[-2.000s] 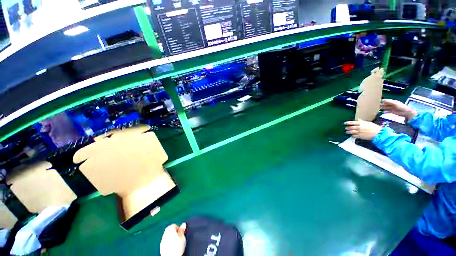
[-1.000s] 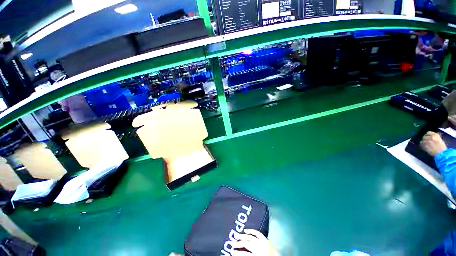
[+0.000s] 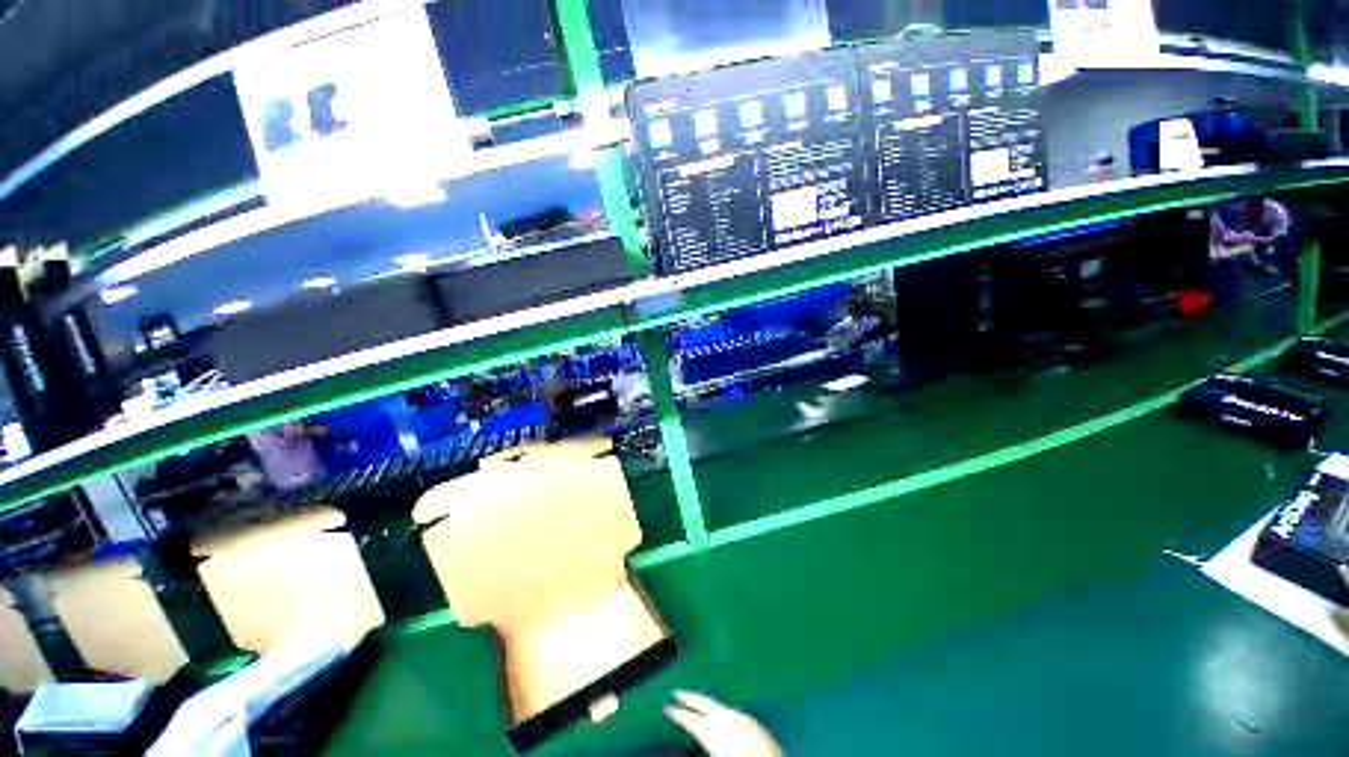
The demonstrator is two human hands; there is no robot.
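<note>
An open retail box [image 3: 585,658] stands on the green bench in front of me, its tan lid upright behind the shallow tray. The tray shows a bare tan inside, with a small pale tab on its dark front edge. My right hand [image 3: 721,728] is at the bottom edge, just right of the box and apart from it. It is cut off by the picture's edge, so whether it holds anything is hidden. My left hand and the black zip case are not in view.
More open boxes with tan lids [image 3: 289,577] stand at left, with a white bag [image 3: 244,703] over one. Closed black boxes [image 3: 1253,410] lie at far right, near a white sheet [image 3: 1284,584]. A green-framed shelf [image 3: 548,314] crosses above, bearing printed black cartons [image 3: 747,163].
The view has tilted up, so the bench things sit lower. The black TOPDON case and my left hand have dropped out of view. At right, the worker's blue sleeve is gone and a black box shows.
</note>
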